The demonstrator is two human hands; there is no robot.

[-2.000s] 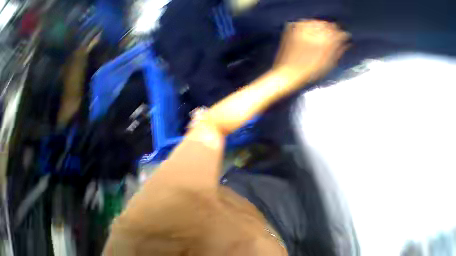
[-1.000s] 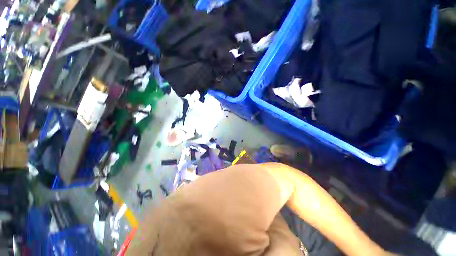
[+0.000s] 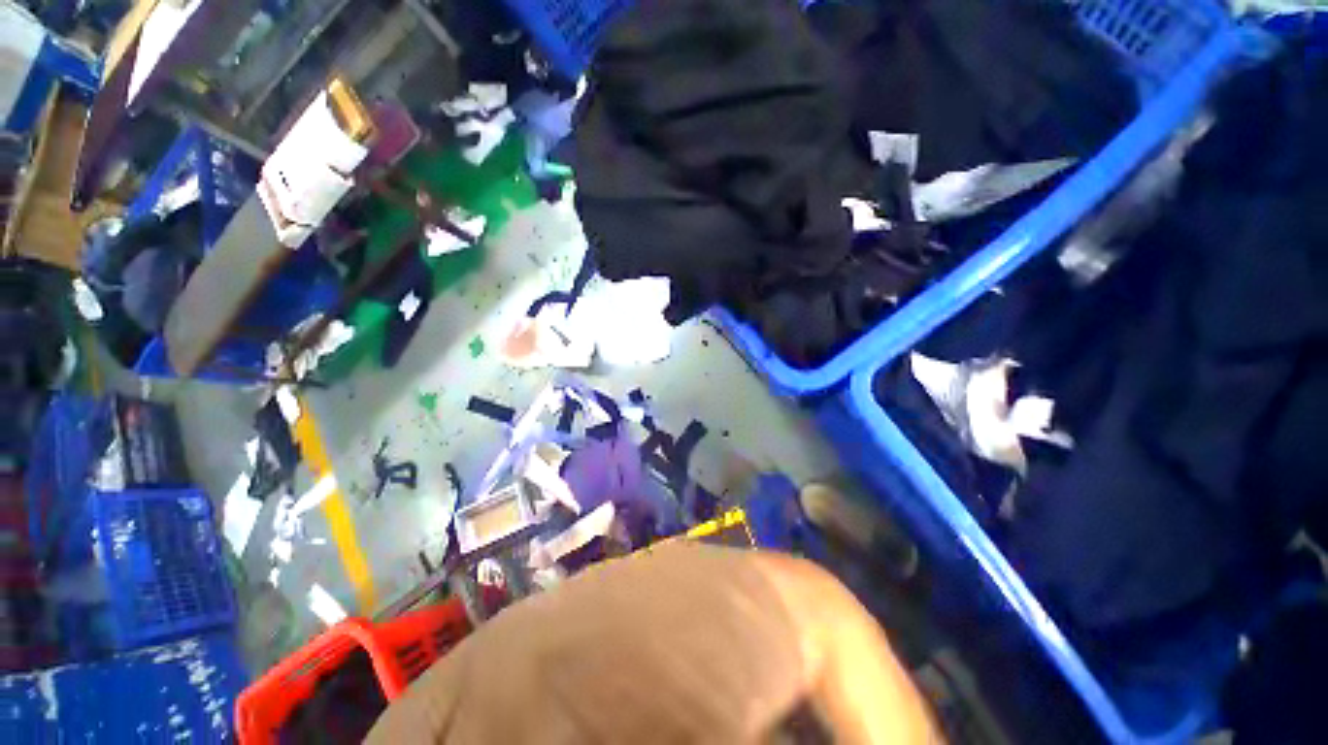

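Note:
Neither of my hands shows; only a tan-sleeved shoulder and part of a bare upper arm are at the bottom centre, cut off by the lower edge. A blue crate at the right holds navy fabric with a crumpled white scrap on it. A second blue crate above it holds a heap of black cloth that hangs over its left side. White pieces lie on that cloth.
The grey floor is strewn with white and dark scraps. A red crate stands at the lower left of the sleeve. Blue crates stand at the far left. A white-wrapped post and green floor area are at the upper left.
The view has swung left and down from the table and white surface. My forearm and hand have left the picture. The red crate and more of the black cloth now show.

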